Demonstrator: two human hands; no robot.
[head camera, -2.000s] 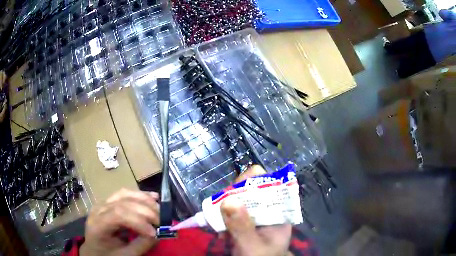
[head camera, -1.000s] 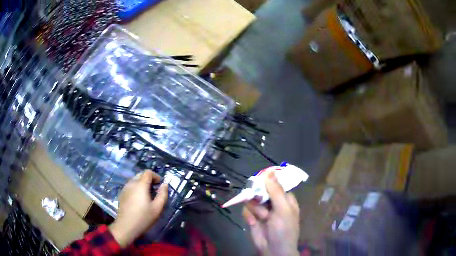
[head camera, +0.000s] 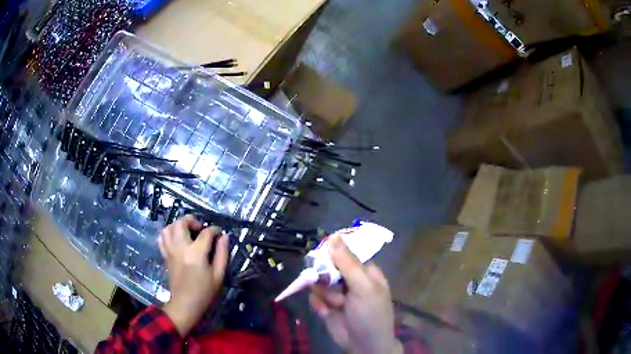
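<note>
My right hand (head camera: 356, 301) is shut on a white glue tube (head camera: 367, 242) with blue and red print, its pale pinkish nozzle (head camera: 296, 285) pointing down left, clear of the tray. My left hand (head camera: 194, 266) is over the lower part of the clear tray (head camera: 200, 131), its bent fingers at the end of a row of black strip parts (head camera: 142, 190). The fingertips hide whether a part is held between them. The strips lie across the tray with their tails towards the right.
More black strips (head camera: 339, 180) stick out past the tray's right edge. A crumpled tissue (head camera: 68, 296) lies on cardboard (head camera: 83, 266) at the lower left. A red-and-black pile (head camera: 79, 45) is at the upper left. Brown cartons (head camera: 540, 117) stand on the grey floor at the right.
The view has swung right. The strip held upright beside the nozzle is no longer seen there. My left hand has gone to the tray's row; the tube has moved away from it.
</note>
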